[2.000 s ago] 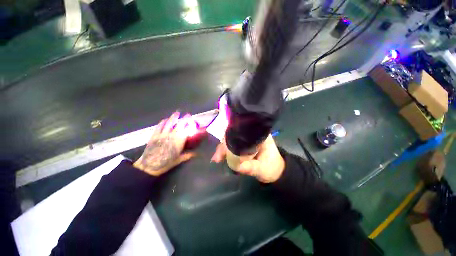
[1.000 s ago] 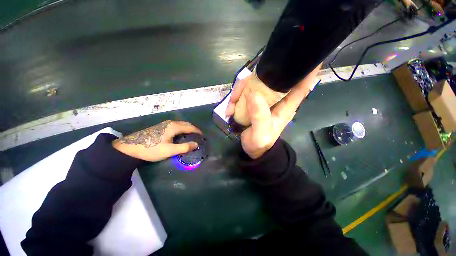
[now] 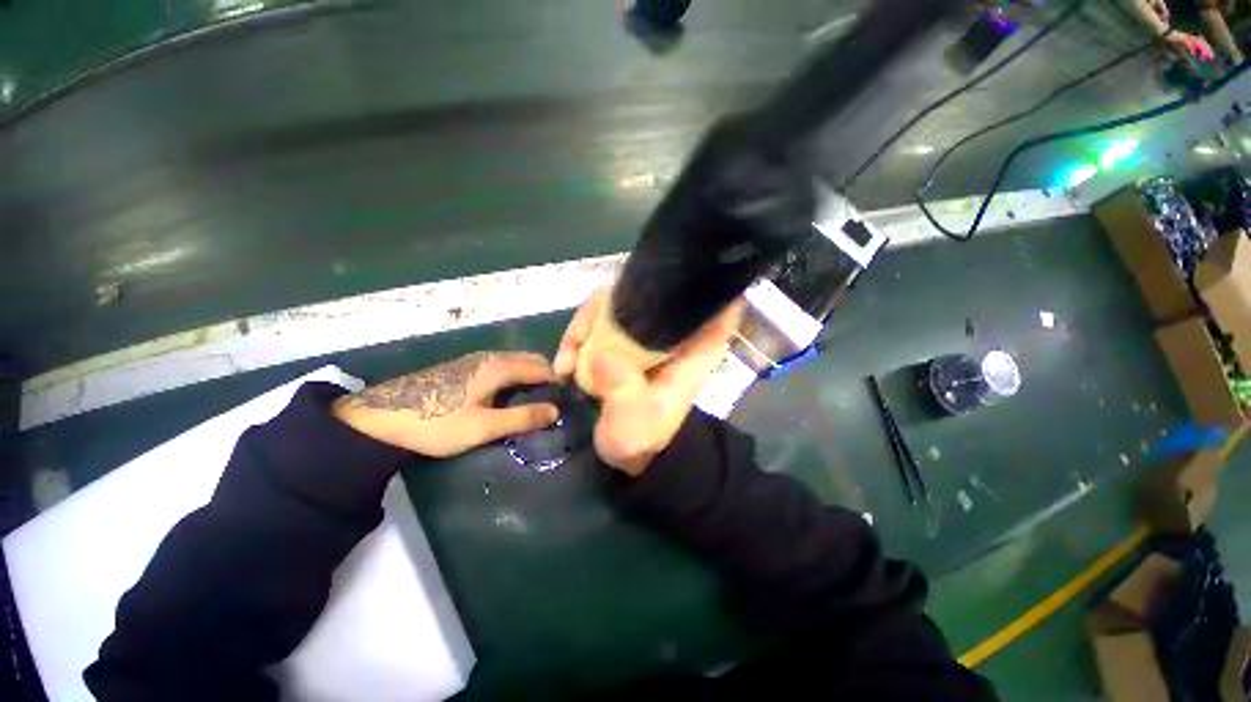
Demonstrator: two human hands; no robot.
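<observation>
The black electric screwdriver (image 3: 713, 226) leans down from the upper right, its body blurred. My right hand (image 3: 659, 391) is closed in a fist around its tan lower grip. My left hand (image 3: 473, 402) holds the round black LED unit (image 3: 539, 446) down on the green bench with its fingers on top. The screwdriver's lower end is just right of the unit, and my right hand hides its tip. The screw feeder (image 3: 803, 295) stands behind and to the right of my right hand, partly covered.
A white foam slab (image 3: 371, 603) lies under my left forearm. Tweezers (image 3: 897, 439) and a clear-topped unit (image 3: 960, 383) lie on the right. The conveyor belt (image 3: 343, 178) runs behind, crossed by black cables (image 3: 1008, 151). Cardboard boxes (image 3: 1191, 359) stand far right. A person's hand (image 3: 1177, 41) shows top right.
The screwdriver and my right hand have moved left and down from the feeder to the unit, uncovering the feeder. My left hand stays on the unit, whose purple glow has faded to a pale ring.
</observation>
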